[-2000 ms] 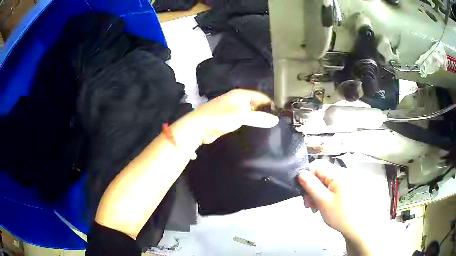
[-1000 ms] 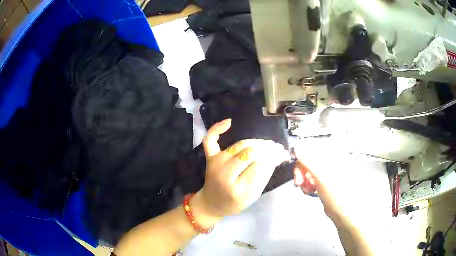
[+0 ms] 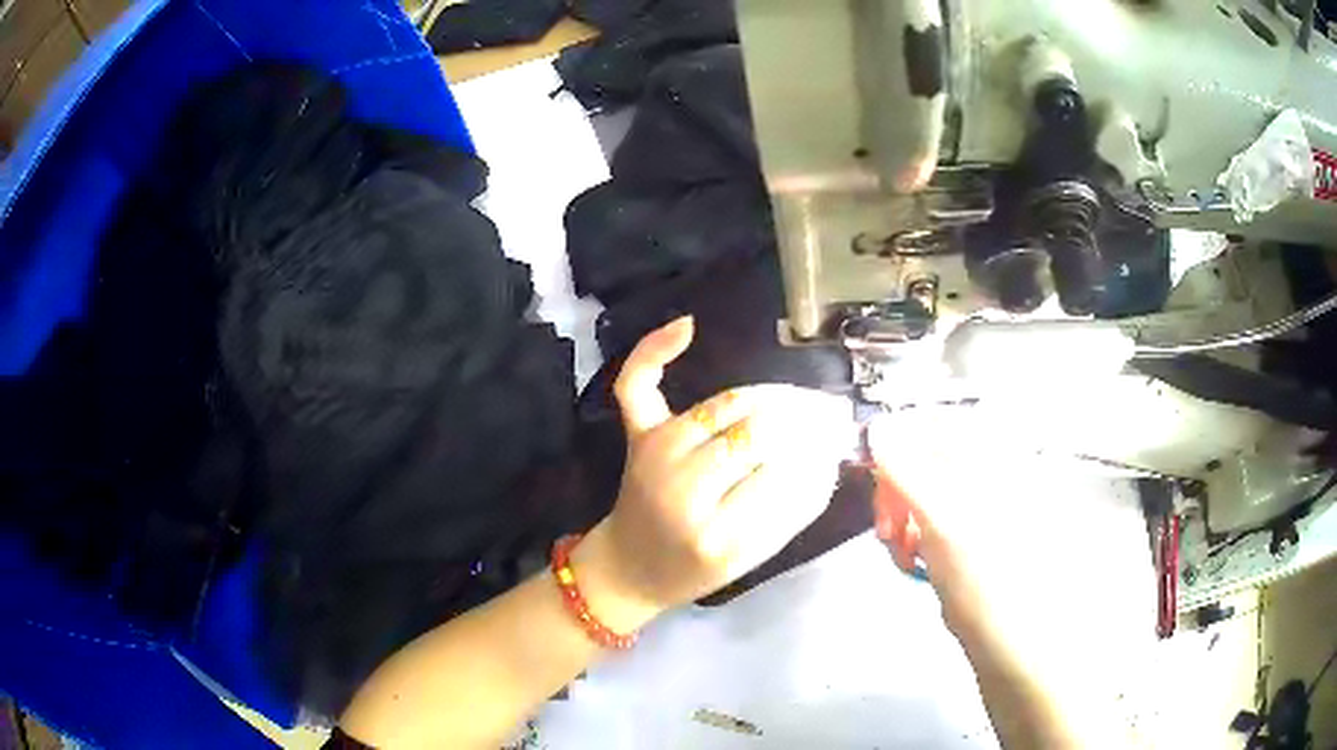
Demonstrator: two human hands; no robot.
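A black fabric panel (image 3: 777,561) lies on the white table, its right edge by the sewing machine's needle area (image 3: 884,334). My left hand (image 3: 733,476) lies over the panel, thumb raised and fingertips at its right edge, pressing or holding it. My right hand (image 3: 912,506) meets the left fingertips at that edge, just in front of the presser foot. Its fingers are bent; strong glare hides what its fingertips hold. A small blue bit shows under the right hand, too little to identify.
A big black fabric heap (image 3: 396,337) spills from the blue bin (image 3: 74,161) at left. More black pieces (image 3: 667,176) lie behind the panel. The machine head (image 3: 836,103) stands at upper right. A red-handled tool (image 3: 1169,574) lies right, a small metal piece (image 3: 727,721) in front.
Over two seconds my left hand has come forward from beside the needle to the panel's right edge, and my right hand has closed in on it. In the last second both shifted slightly toward the needle.
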